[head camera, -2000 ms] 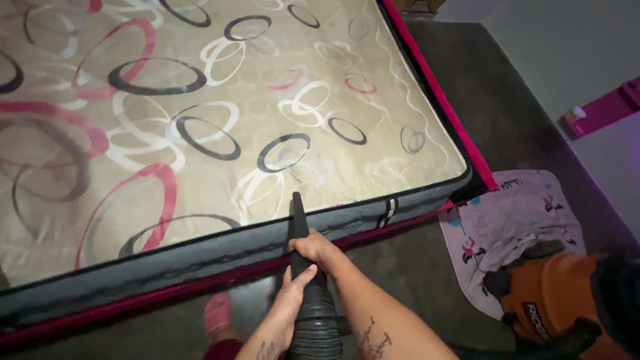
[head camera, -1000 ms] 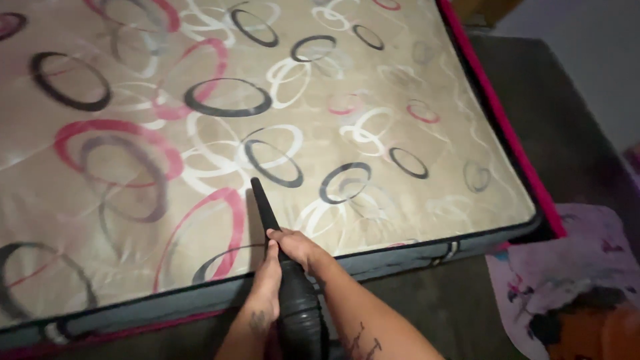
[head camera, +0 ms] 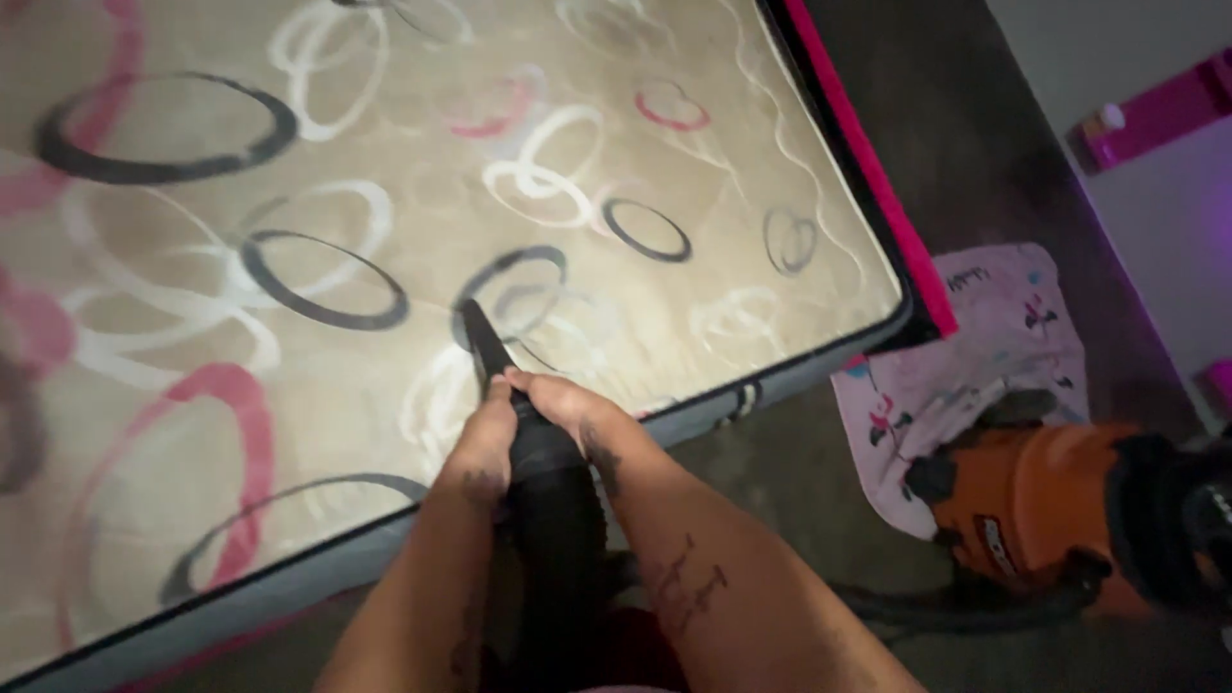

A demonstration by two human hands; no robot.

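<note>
Both of my hands grip a black vacuum crevice nozzle (head camera: pixel 489 339) joined to a thick ribbed hose (head camera: pixel 553 491). My left hand (head camera: pixel 489 433) wraps its left side, and my right hand (head camera: pixel 556 399) closes over it from the right, the thumbs close together. The nozzle's narrow tip lies at a dark ring printed on the beige mattress (head camera: pixel 385 385); whether it touches the fabric I cannot tell. White, pink and dark rings pattern the mattress top, and its side is grey with dark piping.
An orange wet/dry vacuum (head camera: pixel 1044 510) stands at the lower right, partly on a pink printed cloth (head camera: pixel 972 385). Its dark hose (head camera: pixel 962 611) runs along the floor toward me. A bright pink bed frame edge (head camera: pixel 871 164) borders the mattress. A pink shelf (head camera: pixel 1155 111) is on the wall.
The nozzle, held in both hands, reaches farther over the mattress than two seconds ago, when its tip was near the front edge. The view has shifted between frames.
</note>
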